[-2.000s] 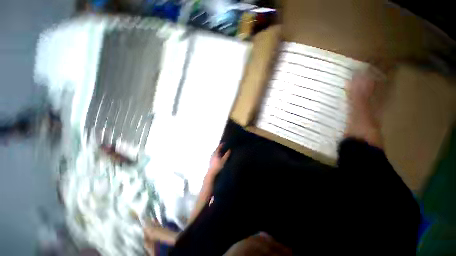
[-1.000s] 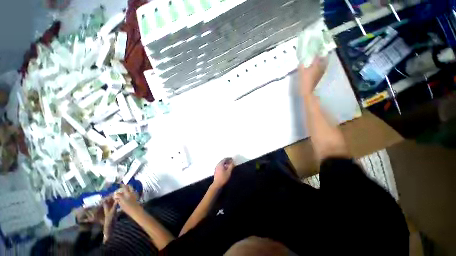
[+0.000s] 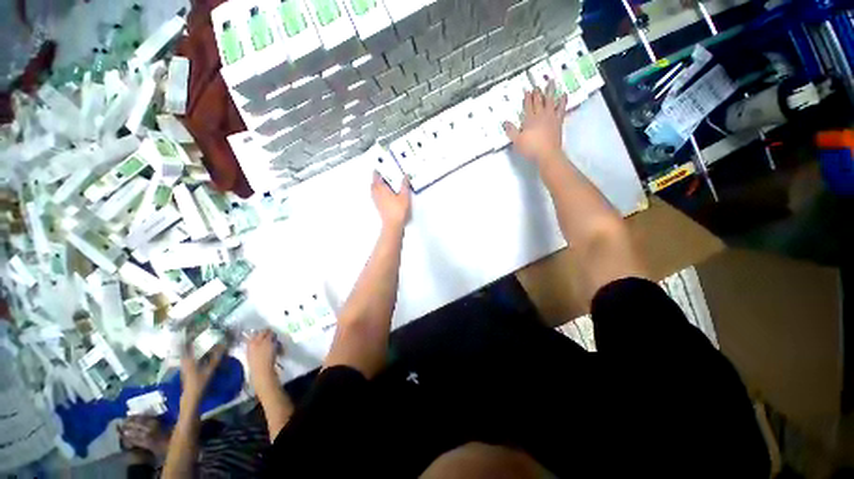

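Observation:
A row of slim white unit cartons with small dark marks (image 3: 459, 140) lies along the front of the stepped stack (image 3: 375, 84), which has grey-white sides and green-marked tops. My left hand (image 3: 391, 198) is at the row's left end, with thumb and fingers around a slightly tilted unit carton (image 3: 390, 166). My right hand (image 3: 537, 128) rests palm down with spread fingers on the row's right part; green panels show on the cartons just beyond it.
A loose box pile (image 3: 122, 215) lies left, beside dark red cloth (image 3: 213, 103). A neighbour's hands (image 3: 262, 355) are at the lower left, by blue cloth (image 3: 94, 416). The brown shipping carton (image 3: 777, 327) with white rows is at right, below a tool rack (image 3: 712, 112).
My left hand has moved from the bench's front edge up to the row. My right hand has let go of the pale green-white item and moved left onto the row. The neighbour's hands have shifted.

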